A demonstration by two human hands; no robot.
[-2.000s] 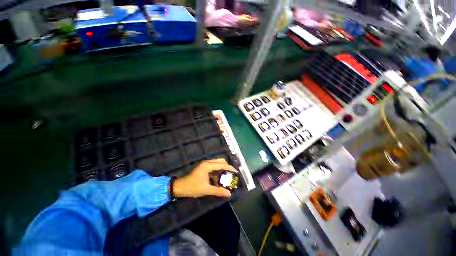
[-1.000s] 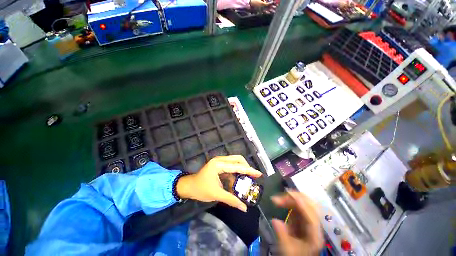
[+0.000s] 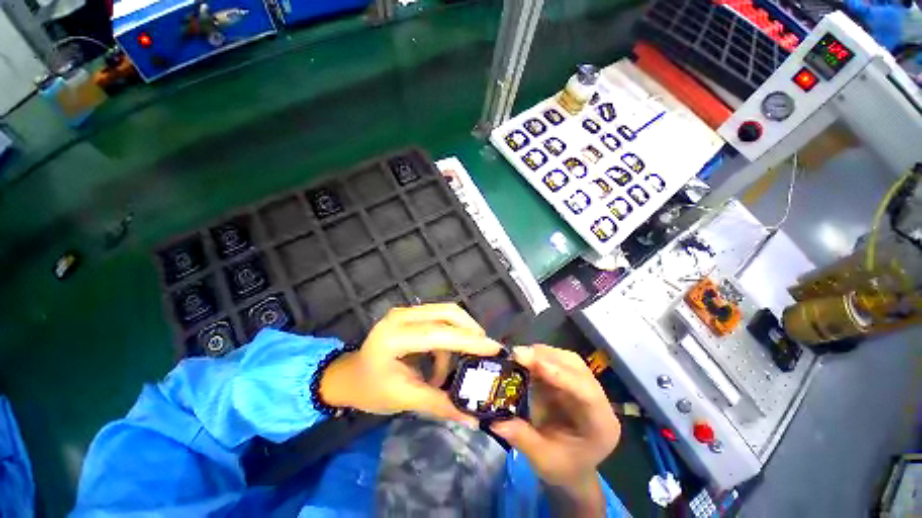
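A black watch case assembly [image 3: 489, 387] is held between my two hands, its open side facing up, with a white label and gold parts showing. My left hand [image 3: 409, 362] grips its left edge with thumb and fingers. My right hand [image 3: 561, 415] grips its right edge. Both hands are bare. Below and left of them lies a black foam tray [image 3: 349, 265] of square pockets. Black cases sit in its left columns, and one case [image 3: 326, 202] sits in the back row. My left arm covers the tray's front part.
A white blister tray [image 3: 667, 187] with small modules and a small bottle [image 3: 579, 89] stands at back right. The white press [image 3: 662, 354] is at right, with an orange fixture [image 3: 714, 307], a black fixture [image 3: 774, 340] and a brass head [image 3: 829, 319]. A metal post [image 3: 511, 66] rises behind.
My right hand has come in from the right and now holds the case together with my left hand. The view has shifted, and more of the press shows.
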